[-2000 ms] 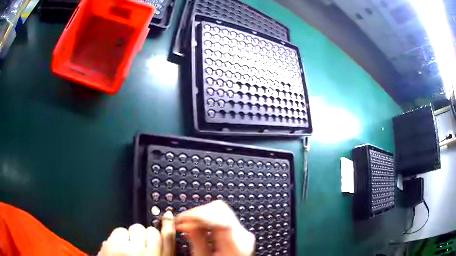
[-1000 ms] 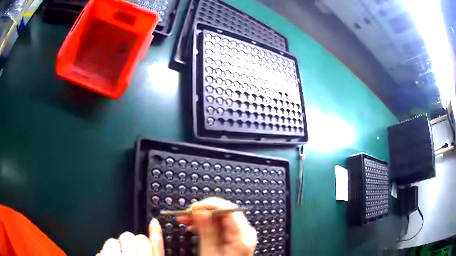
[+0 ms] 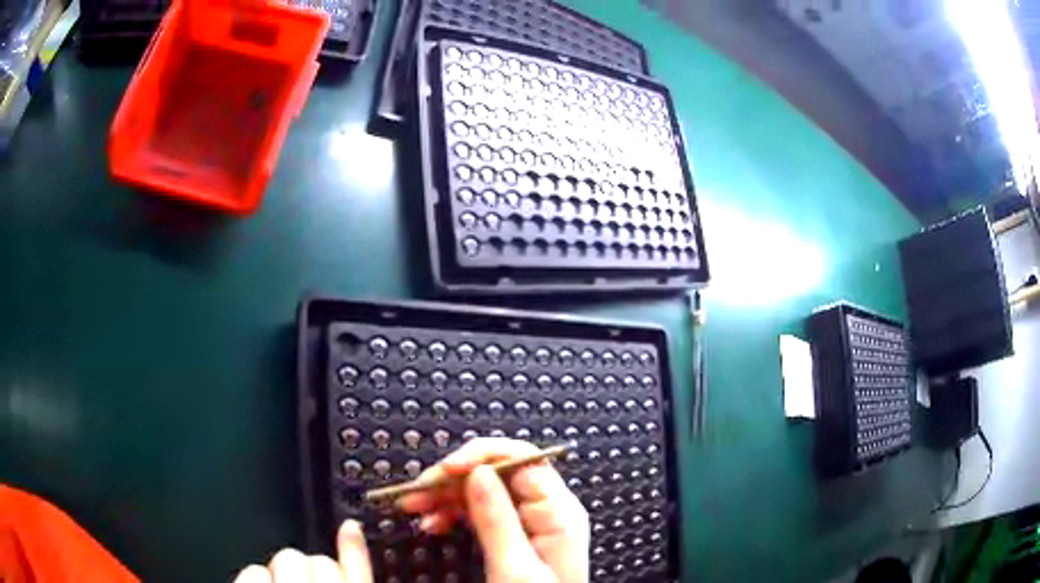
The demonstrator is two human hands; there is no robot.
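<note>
The black working tray (image 3: 490, 319) lies nearest me, with small round shiny components (image 3: 466, 353) in its pockets; its top left pocket looks empty. My right hand (image 3: 502, 518) is over the tray and holds a thin brass-coloured tool (image 3: 536, 458) like a pen, its tip over the left columns. My left hand (image 3: 314, 564) is at the tray's lower left, cut off by the bottom edge, index finger extended near the tool's tip. I see nothing held in it. The components under my hands are hidden.
A second component tray (image 3: 570, 277) lies beyond, partly filled, on another tray. An orange-red bin (image 3: 128, 142) is upper left. Silver tweezers (image 3: 698, 364) lie right of the trays. A paper slip (image 3: 797, 376), a tray stack (image 3: 834, 387) and a large black block (image 3: 956, 290) stand at right.
Two seconds ago my hands were together at the left columns. Now they are apart, and the tool lies slanted in my right hand. The whole view has shifted slightly.
</note>
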